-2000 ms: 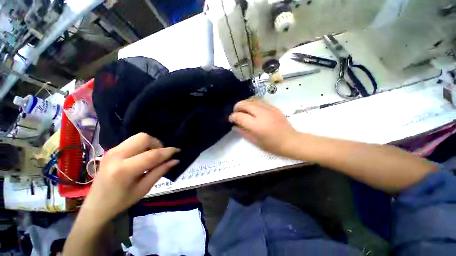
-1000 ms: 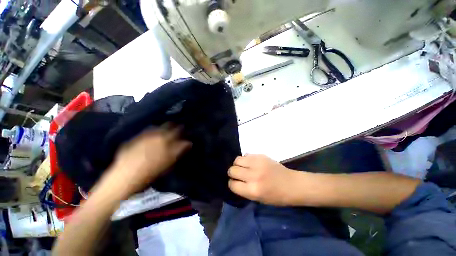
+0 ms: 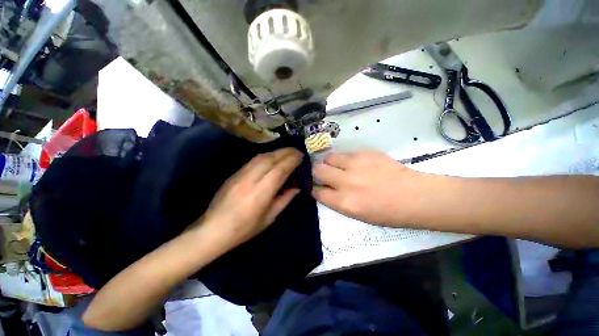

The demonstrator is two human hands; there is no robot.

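Note:
The black garment (image 3: 164, 190) lies bunched on the machine bed left of the needle area and hangs over the table's front edge. My left hand (image 3: 253, 193) is on the cloth, fingertips near its right edge just below the presser foot area. My right hand (image 3: 361, 184) is at the same edge from the right, fingertips touching the cloth; its grip is partly hidden. The sewing machine head (image 3: 394, 26) is above, with a large cream ribbed knob (image 3: 280, 41) close to the camera. A small brass-yellow block (image 3: 319, 142) sits right of the foot.
Black-handled scissors (image 3: 467, 105), a slim dark tool (image 3: 407, 77) and a thin silver piece (image 3: 374, 103) lie on the bed to the right. A red plastic basket (image 3: 69, 134) is at the left, partly behind the cloth. The table's front edge runs below my hands.
My right hand has moved up from the front edge to beside the foot. My left hand has moved right to the cloth edge. The view is closer to the machine head.

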